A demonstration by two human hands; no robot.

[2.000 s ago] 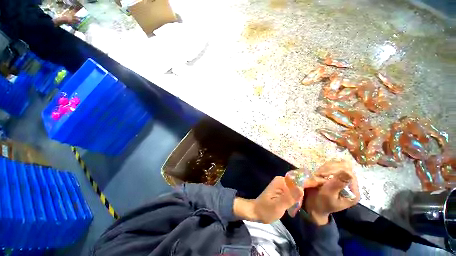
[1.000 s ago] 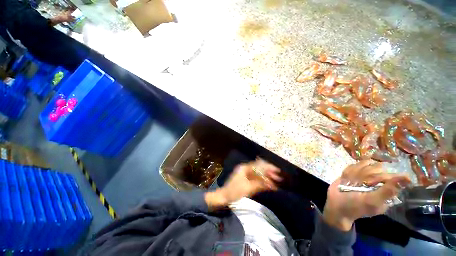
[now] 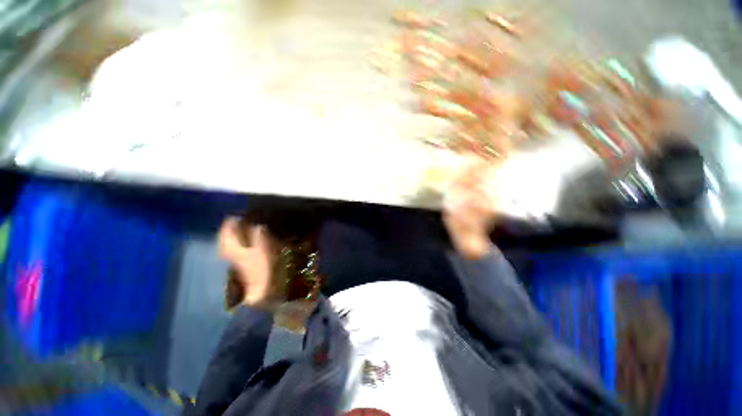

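Note:
The view is strongly blurred. Orange-brown moulded pieces (image 3: 464,73) lie in a loose heap on the pale worktable (image 3: 325,162), right of centre. My left hand (image 3: 248,260) is over the open brown box below the table edge; its thumb and fingers look apart and no piece shows in it. My right hand (image 3: 472,213) is at the table's front edge, just below the heap, with its fingers towards the pieces. Blur hides whether it holds anything. Small shiny brown bits (image 3: 303,272) show in the box beside my left hand.
A dark, shiny metal cup (image 3: 679,175) stands right of the heap. A blue crate with a brownish heap (image 3: 643,341) is at the lower right. A blue crate with pink pieces (image 3: 29,288) is at the left. A white shape (image 3: 691,65) lies at the upper right.
The view has turned and shifted right, bringing the right-hand blue crate in. My left hand has moved over the box. My right hand has moved from beside the cup to below the heap.

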